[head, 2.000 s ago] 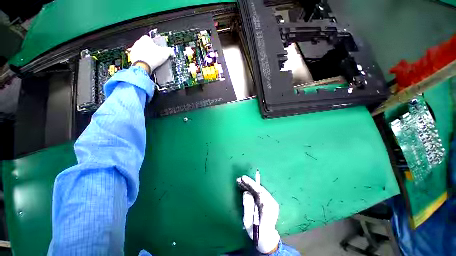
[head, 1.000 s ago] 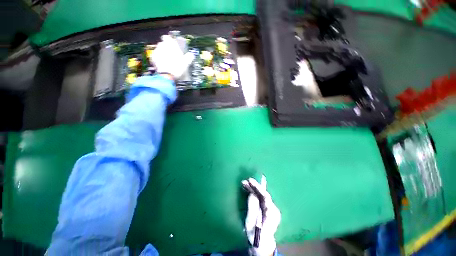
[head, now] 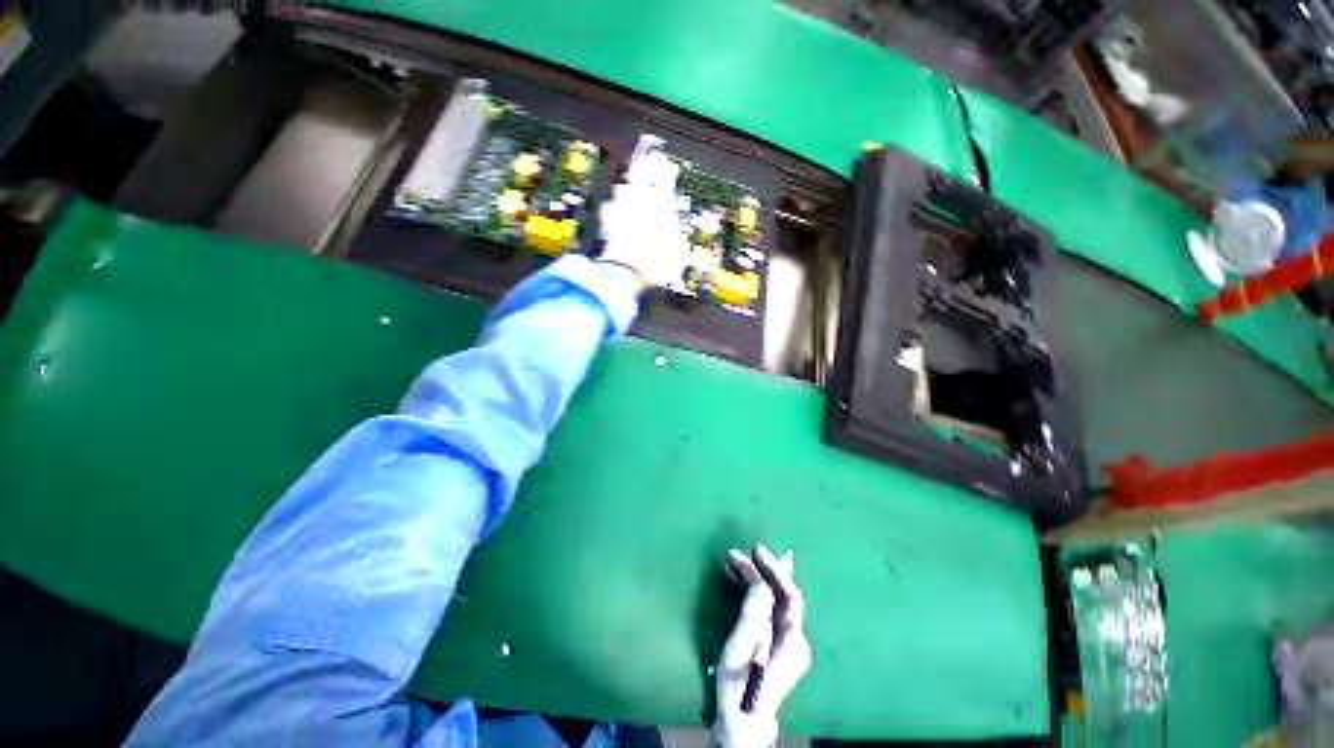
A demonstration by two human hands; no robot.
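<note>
A populated green circuit board [head: 498, 183], with yellow blocks and a pale grey heat sink [head: 446, 146] at its left end, lies in a black carrier [head: 688, 333] in the conveyor track. More board area shows right of my left hand; whether it is a separate board is unclear. My left hand [head: 647, 227], white-gloved and blurred, is on the board's components; its fingertips are unclear. My right hand [head: 764, 643], white-gloved with dark fingertips, holds a slim dark stick, possibly a marker pen [head: 752, 687], above the green mat [head: 615, 468].
Thick black stacked carriers [head: 892, 322] stand right of the board. Tan poles with red wrapping [head: 1229, 468] are at the right. A clear-looking, blurred board [head: 1119, 628] lies on the neighbouring bench at the lower right. A white round fan [head: 1244, 234] is at the upper right.
The view has turned and tilted, bringing in the fan and more of the neighbouring bench. My left hand stays on the board; my right hand still holds the stick.
</note>
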